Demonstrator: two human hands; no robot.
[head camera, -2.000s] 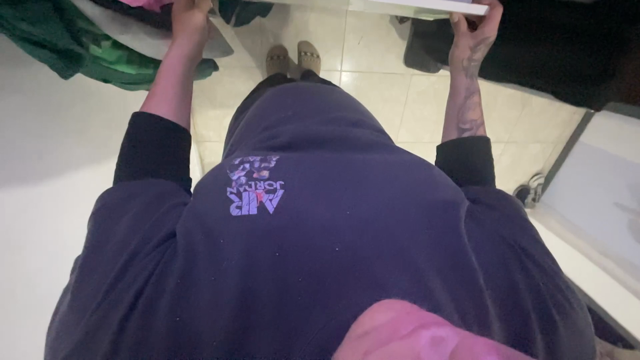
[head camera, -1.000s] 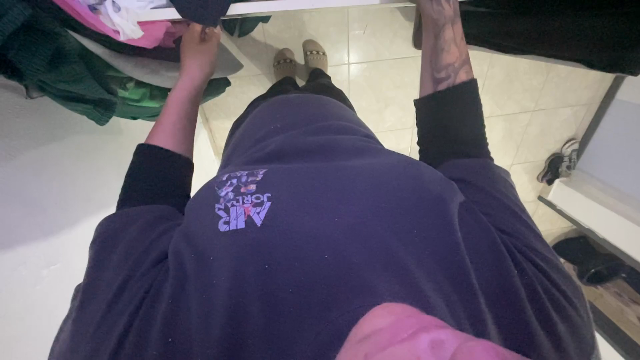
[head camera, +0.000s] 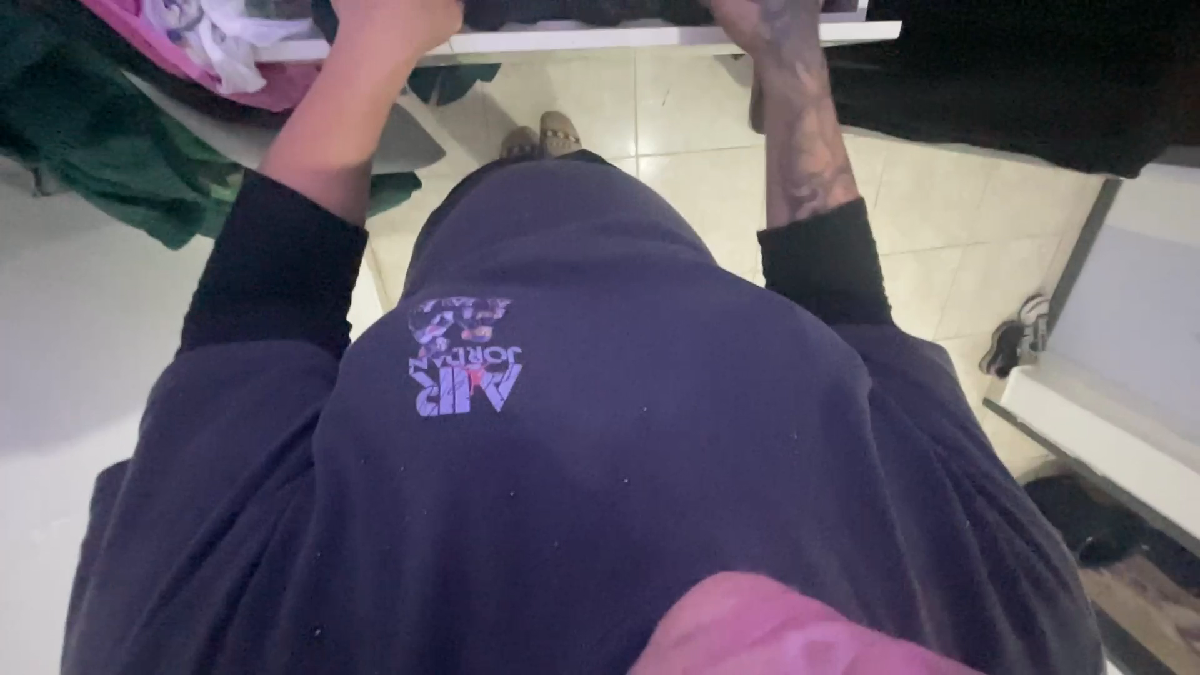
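A white drawer (head camera: 600, 39) crosses the top of the head view, its front edge nearest my body, with dark fabric (head camera: 581, 11) behind that edge. My left hand (head camera: 403, 21) is over the drawer's left part, at the dark fabric. Over its right part is my right hand (head camera: 764, 21), touching or just above the edge. The top of the frame cuts off the fingers of both hands, so what they hold is hidden.
Pink cloth and a white plastic bag (head camera: 230, 42) lie at upper left, above dark green fabric (head camera: 103, 141). Black fabric (head camera: 1012, 84) hangs at upper right. Sneakers (head camera: 1017, 337) sit on the tiled floor beside white furniture (head camera: 1106, 441). My feet are below the drawer.
The drawer's front edge shows lower in view, and dark fabric behind it has come into sight. My right hand has moved left along the drawer, closer to my left hand.
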